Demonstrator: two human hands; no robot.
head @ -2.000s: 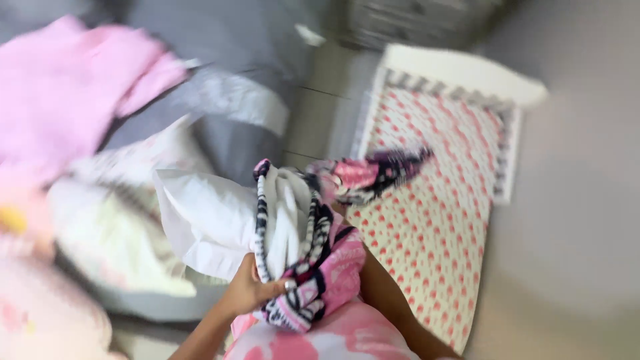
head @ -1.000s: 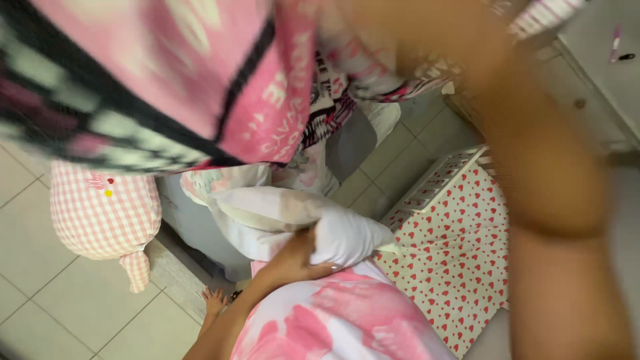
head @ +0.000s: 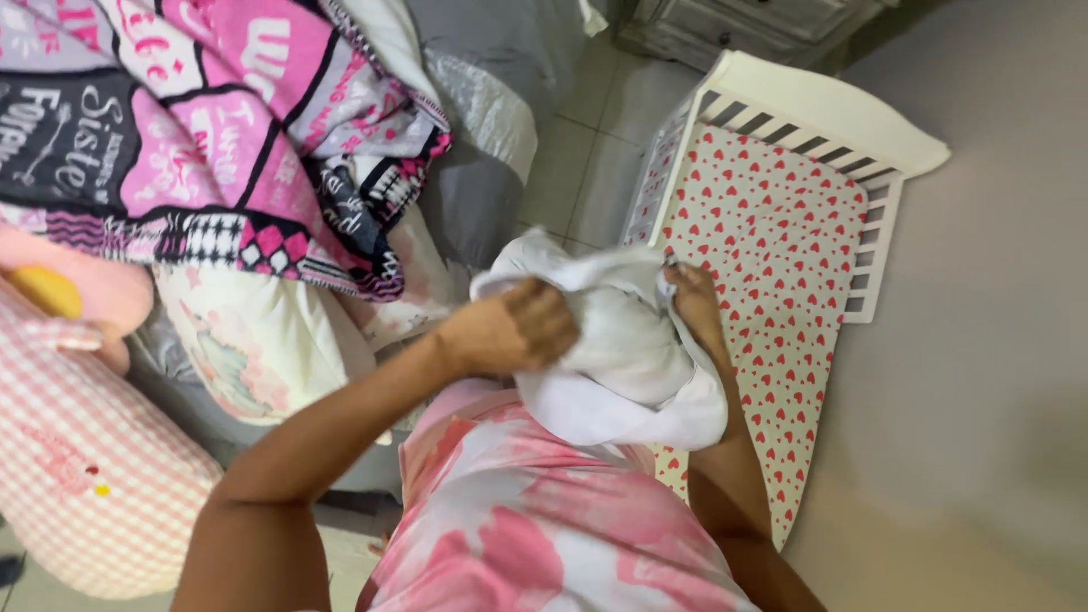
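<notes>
In front of my body I hold a white pillow (head: 633,348) with a loose white pillowcase (head: 612,416) around it. My left hand (head: 531,325) is closed on the left edge of the case, a little blurred. My right hand (head: 693,297) grips the case's right edge, its fingers partly hidden by the cloth. The pillow's far end lies within the case's wide mouth. To the left, a pink and black patterned blanket (head: 221,110) with lettering lies spread over the bed.
A white toddler bed (head: 816,106) with a heart-print sheet (head: 765,255) stands at right, beside a wall. At left are a pink checked plush cushion (head: 93,459), a cream printed pillow (head: 255,340) and a grey bed (head: 476,195). A wooden drawer unit (head: 680,34) stands at the far side.
The patterned blanket, bunched in my hands two seconds ago and raised across the view one second ago, now lies on the bed. Both hands are now on the white pillowcase.
</notes>
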